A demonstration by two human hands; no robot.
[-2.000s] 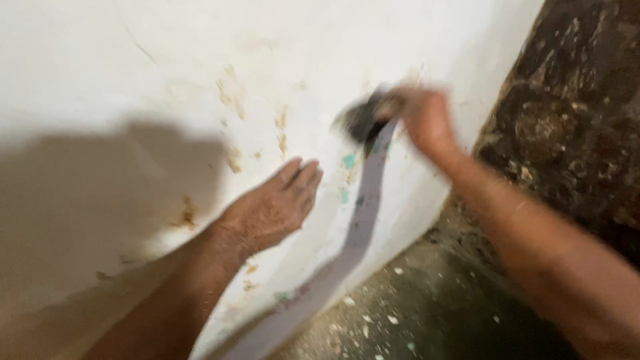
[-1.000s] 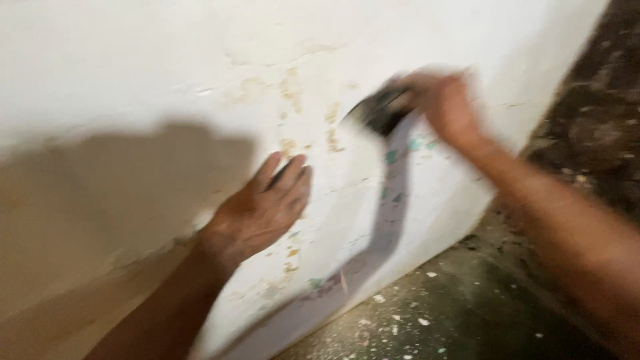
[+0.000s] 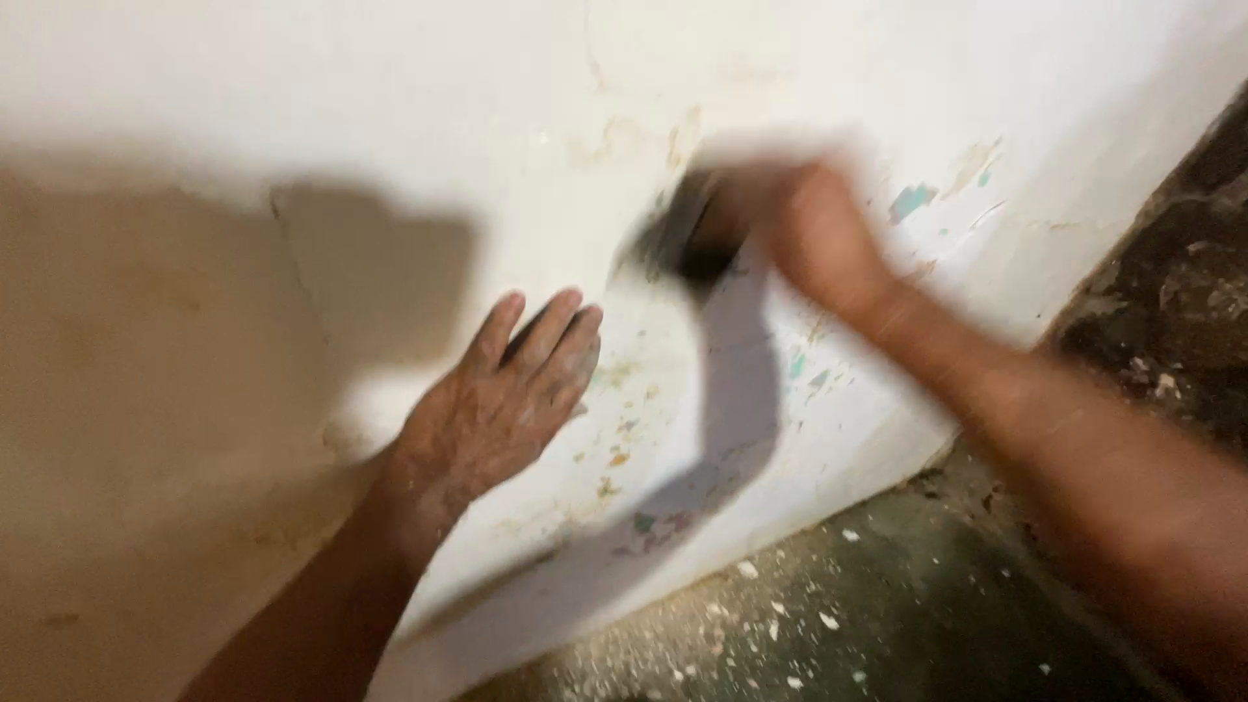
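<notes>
A white painted wall (image 3: 546,175) fills most of the view, with brown and green patches where paint has come off. My left hand (image 3: 512,390) lies flat against it, palm to the surface, fingers a little apart and nothing held. To its right and slightly higher, my right hand (image 3: 804,219) is closed around a dark, flat-edged tool (image 3: 687,229), perhaps a scraper; motion blur hides its exact kind. The tool is at the wall, its edge toward the left. The blur also hides the fingers of my right hand.
Below the wall runs a dark floor (image 3: 877,595) strewn with pale paint flakes. A dark, rough, stained surface (image 3: 1170,302) meets the wall at the right. Shadows of my head and arms fall across the wall.
The view has shifted, so the wall's marks sit differently in the frame. My right hand still holds the dark tool at the wall; my left hand remains at the wall.
</notes>
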